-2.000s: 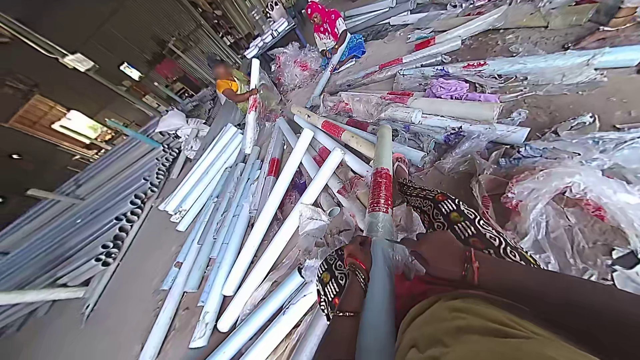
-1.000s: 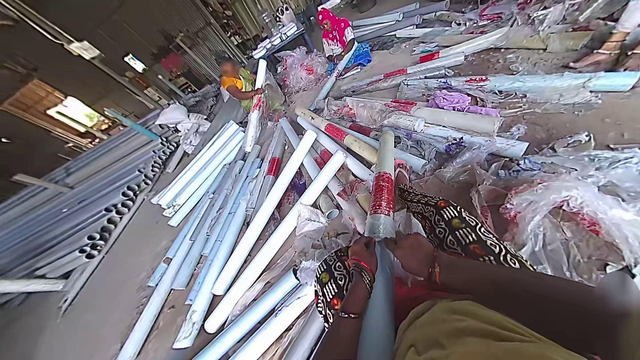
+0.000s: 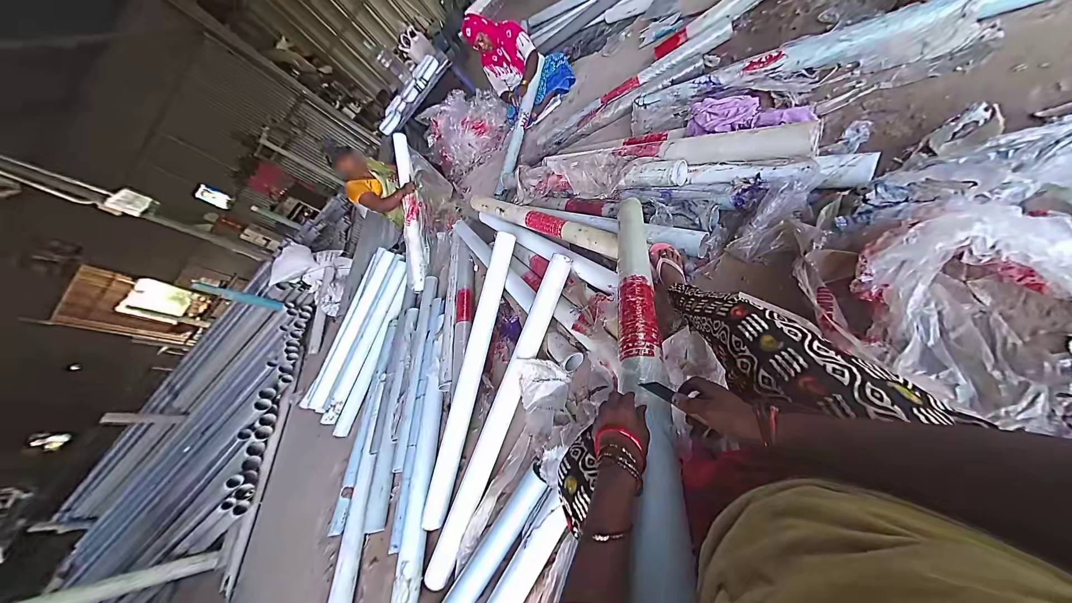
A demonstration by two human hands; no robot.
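Observation:
A long pale plastic-wrapped pipe (image 3: 662, 502) with a red printed band (image 3: 638, 314) runs away from me between my knees. My left hand (image 3: 621, 427) lies on the pipe's left side below the red band, its fingers bent against the wrapping; whether it grips the film cannot be told. On the right side, my right hand (image 3: 718, 408) holds a small dark flat blade (image 3: 658, 390), whose tip lies over the pipe near my left fingers. Clear film hangs from the pipe beside the red band.
White and pale blue pipes (image 3: 471, 381) lie to the left, with a large stack of grey pipes (image 3: 193, 419) beyond. Crumpled clear plastic film (image 3: 963, 293) heaps at the right. Two people sit further off, one at the top (image 3: 502, 54), one at upper left (image 3: 368, 188), each handling a pipe.
My hands were close together on the pipe a second ago. The right hand is now further from the left, and the dark blade shows in it.

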